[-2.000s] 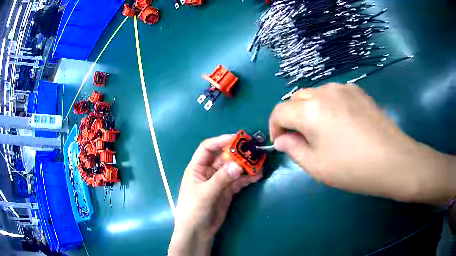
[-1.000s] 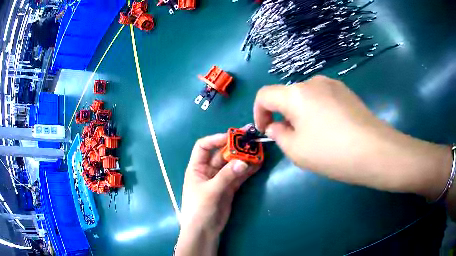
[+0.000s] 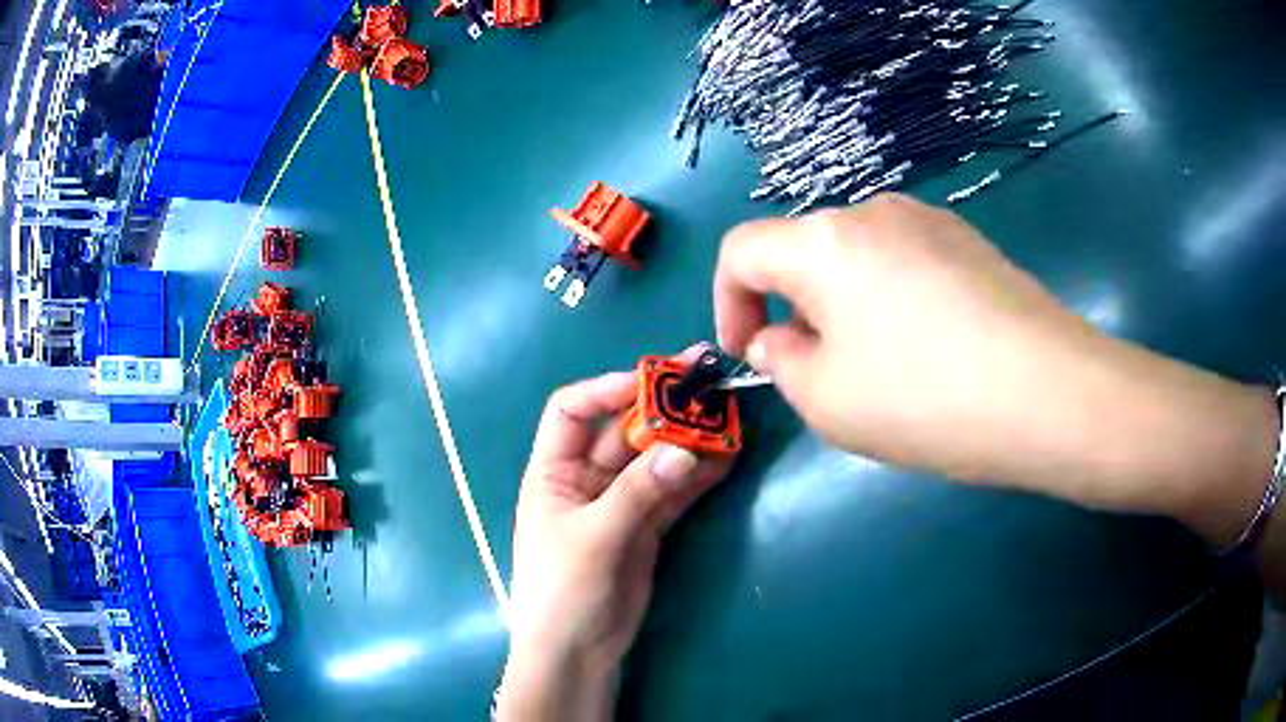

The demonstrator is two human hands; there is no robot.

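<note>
My left hand (image 3: 607, 494) holds an orange connector housing (image 3: 684, 423) with its black core facing up towards the camera. My right hand (image 3: 874, 339) is at the housing's upper right edge, its thumb and index finger pinched on a thin wire (image 3: 745, 380) with a pale end. The wire reaches the black core; its inner end is hidden among the dark parts. A single orange connector (image 3: 609, 223) with two silver flat tabs lies on the green mat beyond my left hand.
A wire pile (image 3: 860, 92) lies at the upper right. A heap of orange connectors (image 3: 282, 430) lies at the left beside a light-blue tray (image 3: 237, 550). Deep-blue bins (image 3: 184, 592) stand at the left edge. More orange connectors (image 3: 399, 61) lie at the top.
The housing in my left hand has turned and tilted slightly. My right hand has shifted left and a little up, still pinching the wire at the core. The view has shifted slightly.
</note>
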